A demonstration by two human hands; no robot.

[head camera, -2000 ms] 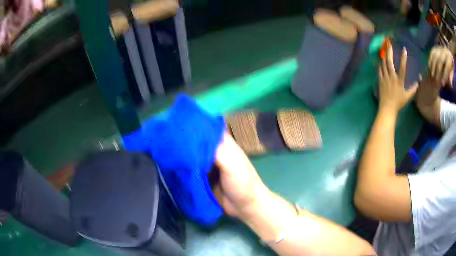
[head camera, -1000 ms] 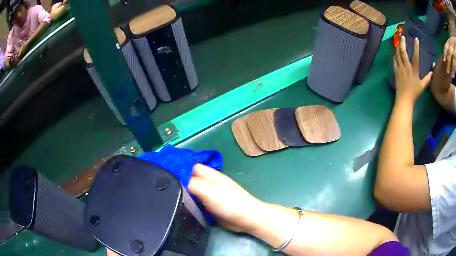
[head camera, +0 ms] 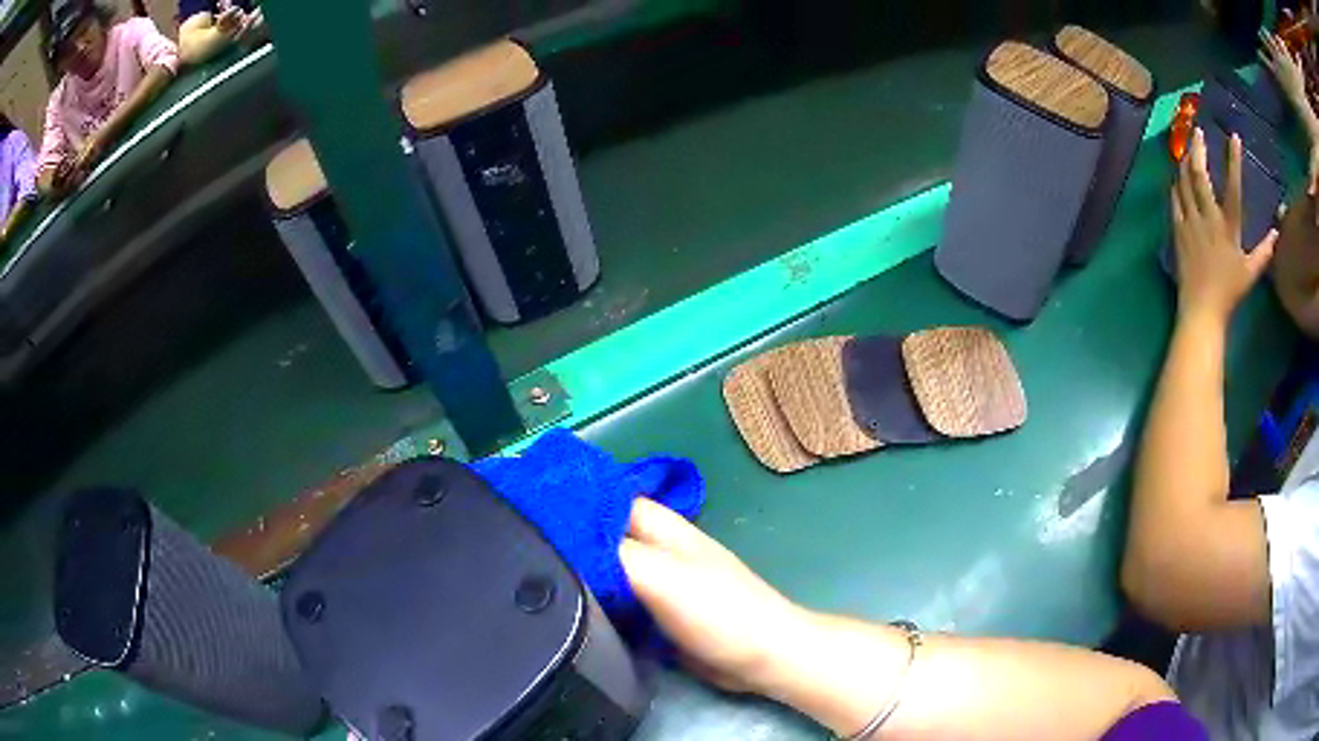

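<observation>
A grey speaker unit [head camera: 434, 601] is tilted at the lower left, its black bottom cover with round dark feet facing me. My right hand [head camera: 716, 594] holds a bunched bright blue cleaning cloth [head camera: 579, 507] against the upper right side of this speaker. The fingertips are partly hidden by the cloth. My left hand is not visible in the frame. A second grey speaker [head camera: 188, 608] leans to the left of the first, its black end toward me.
Loose wood-grain plates [head camera: 966, 384], one dark, lie fanned on the green bench. Two speakers [head camera: 1020, 188] stand beyond them; others [head camera: 506, 188] stand behind the green post [head camera: 383, 217]. Another person's arm [head camera: 1189, 434] is at right, a hand on a dark speaker.
The cloth has moved from above the speaker's right side, spread out, to against it, bunched. The speaker has tilted, its bottom cover facing me more. The view has shifted slightly.
</observation>
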